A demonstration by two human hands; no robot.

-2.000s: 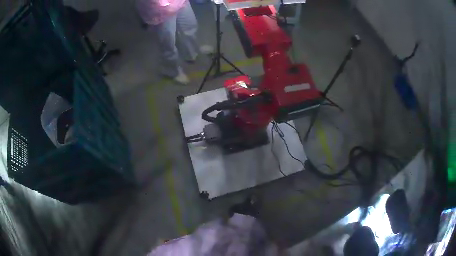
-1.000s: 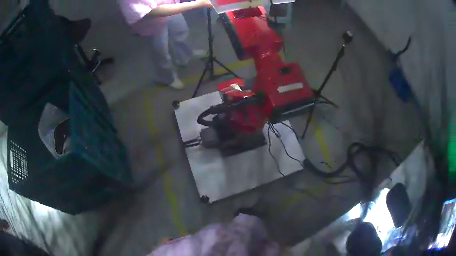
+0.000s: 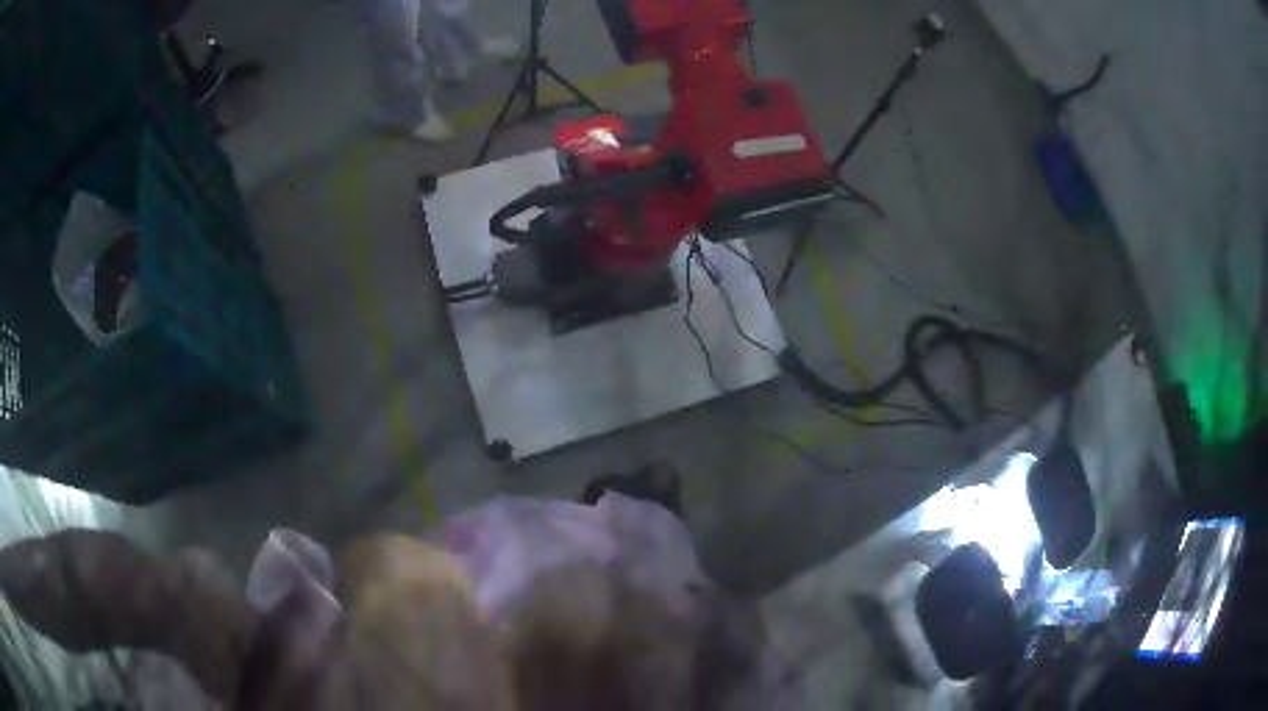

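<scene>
Large, blurred, skin-toned shapes, which look like fingers of my left hand (image 3: pixel 417 625), fill the lower left edge close to the lens. Whether they hold anything cannot be told. I see no right hand. A pink-clad part of my body (image 3: pixel 556 542) shows behind the blur. In front stands the red robot arm (image 3: pixel 751 146), with its dark base on a white square floor plate (image 3: pixel 584 389). The arm's upper end is cut off by the top edge.
Dark teal crate (image 3: pixel 209 333) at left. A person's legs (image 3: pixel 403 63) and a tripod (image 3: pixel 529 90) at the top; another stand (image 3: pixel 883 104) right of the arm. Black cable coil (image 3: pixel 918 361) on the floor. At lower right, a glaring table area (image 3: pixel 987 507), dark rounded shapes (image 3: pixel 966 611) and a bright screen (image 3: pixel 1196 590).
The view has shifted, so the arm and floor plate sit higher and further left. The blurred fingers have come into the lower left. The person's upper body has left the top edge.
</scene>
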